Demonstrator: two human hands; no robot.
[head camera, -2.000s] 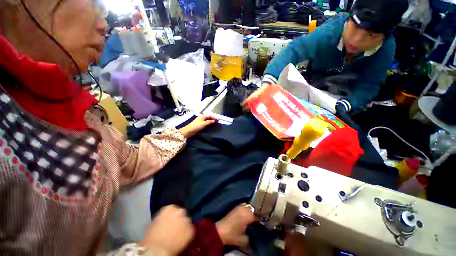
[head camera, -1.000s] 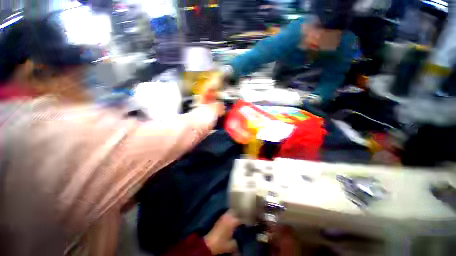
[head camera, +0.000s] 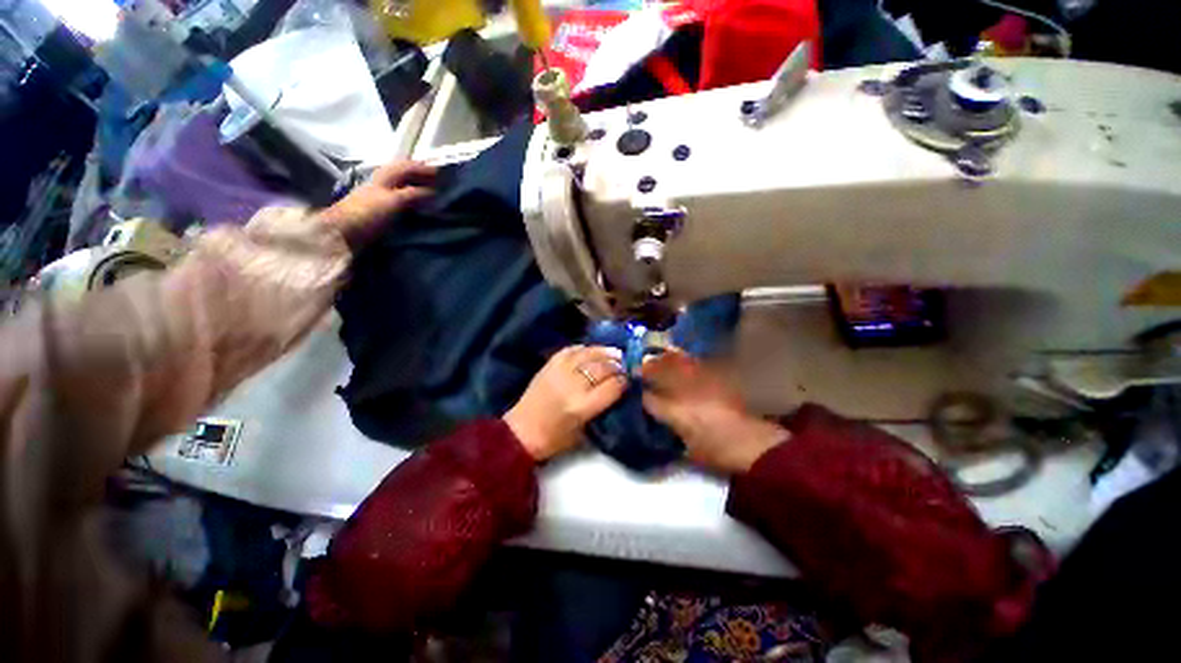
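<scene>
Dark navy cloth (head camera: 447, 311) spreads left of the sewing machine head (head camera: 790, 175) and runs under its needle area. My left hand (head camera: 573, 399) presses and grips the cloth just in front of the presser foot (head camera: 641, 324), with a ring on one finger. My right hand (head camera: 706, 408), slightly blurred, holds the same cloth beside it, fingertips near the foot. A bluer patch of cloth (head camera: 706, 324) shows at and right of the foot. A folded end of the cloth hangs below both hands. The needle itself is hidden.
Another person's hand (head camera: 382, 201) and pink sleeve reach in from the left onto the cloth. A phone (head camera: 887, 314) lies under the machine arm, with metal scissors (head camera: 991, 460) to its right. A red bag (head camera: 609, 45) lies behind the head; white cloth (head camera: 311, 97) is behind left.
The view has turned downward, bringing both my hands at the foot into clear sight. The person at left now rests a hand on the cloth. The person in teal is out of view.
</scene>
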